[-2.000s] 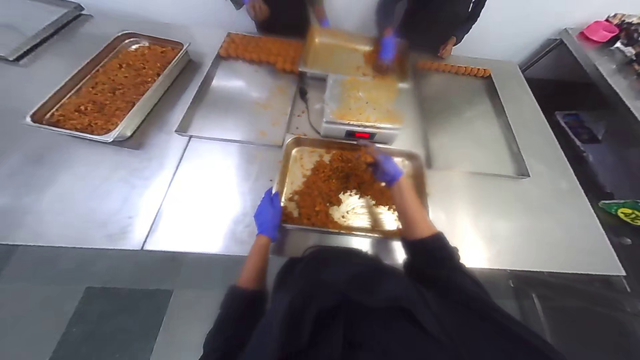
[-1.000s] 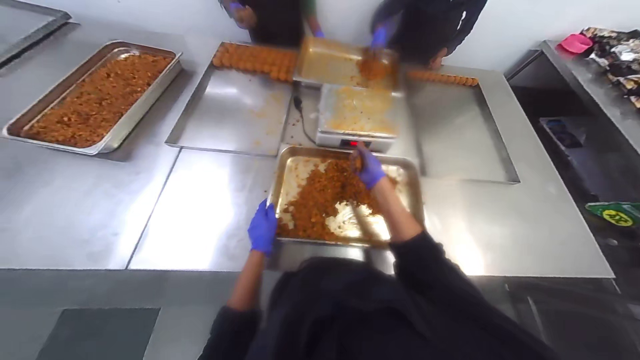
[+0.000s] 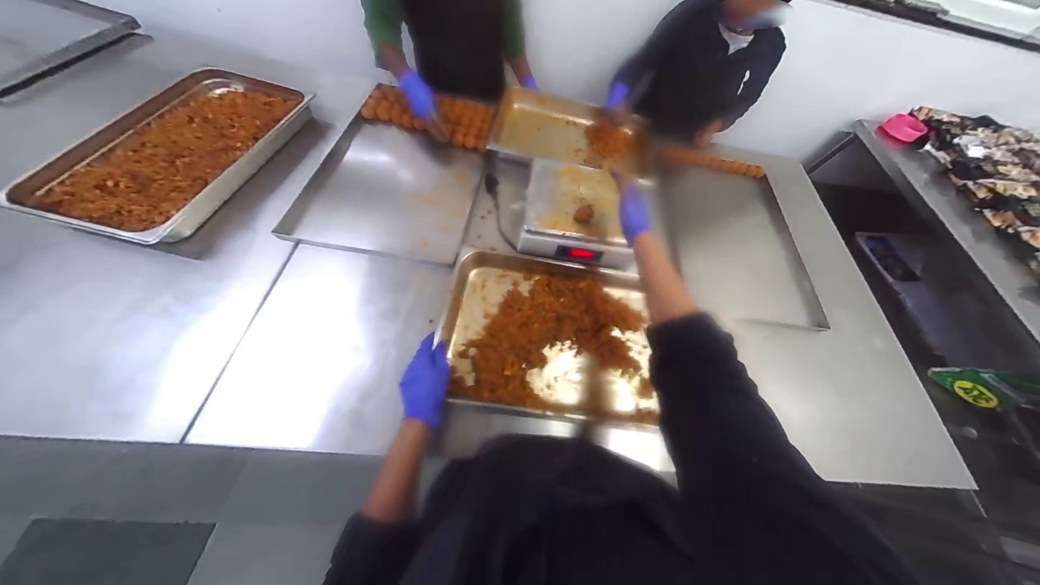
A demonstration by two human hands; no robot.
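Note:
My gloved left hand [image 3: 425, 382] grips the left rim of a metal sheet tray [image 3: 463, 292], which holds a loose reddish-brown food mixture [image 3: 561, 317]. My gloved right hand [image 3: 634, 210] reaches over the right side of a digital scale [image 3: 573, 199]; it is blurred, and what its fingers hold is unclear. One small lump of the mixture [image 3: 583, 214] lies on the scale's smeared plate. Just behind the scale, a second sheet tray [image 3: 540, 122] holds a heap of the mixture [image 3: 608, 142] at its right.
Two shallow trays, left [image 3: 382, 191] and right [image 3: 735, 244], carry rows of shaped pieces [image 3: 463, 122] along their far edges. A deep pan of mixture [image 3: 175, 154] stands far left. Two people work opposite, one with a gloved hand [image 3: 418, 96] at the pieces. A cable [image 3: 497, 203] runs beside the scale.
My right hand has moved from the scale's front edge to over its right side. A lump now shows on the scale. My left hand stays by the tray. A co-worker's hand has come to the left pieces.

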